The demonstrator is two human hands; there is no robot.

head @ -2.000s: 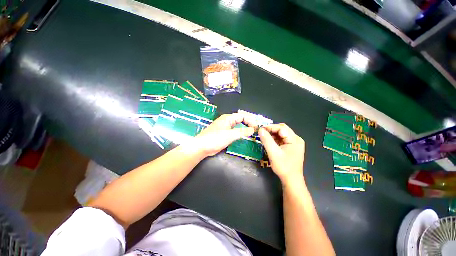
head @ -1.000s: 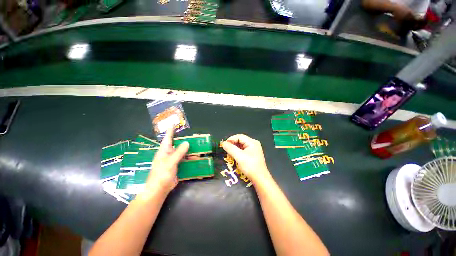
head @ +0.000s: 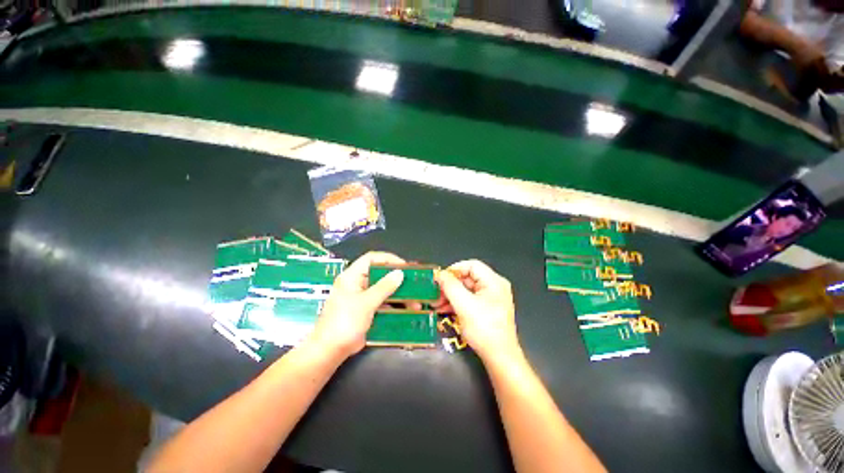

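My left hand (head: 353, 300) holds a green circuit board panel (head: 400, 329) by its left side, thumb on its upper section. My right hand (head: 478, 305) pinches at the panel's upper right edge; a tiny orange bit shows at the fingertips, mostly hidden. A few orange-yellow flex circuits (head: 452, 342) lie by the panel's lower right edge, partly under my right hand. Bare boards (head: 282, 288) lie overlapping to the left. Fitted boards (head: 597, 294) lie stacked to the right, with orange hooks sticking out along their right edge.
A zip bag of flex circuits (head: 346, 205) lies near the belt's pale rail (head: 444, 175). At right are a lit smartphone (head: 764, 227), a red-orange bottle (head: 782, 301) and a white fan (head: 819, 411). A dark phone (head: 41, 164) lies far left. Another person's arm (head: 779, 37) shows at upper right.
My right hand has moved from the loose flex circuits to the panel's upper right edge. My left hand now grips the panel instead of resting over it. The view has shifted slightly.
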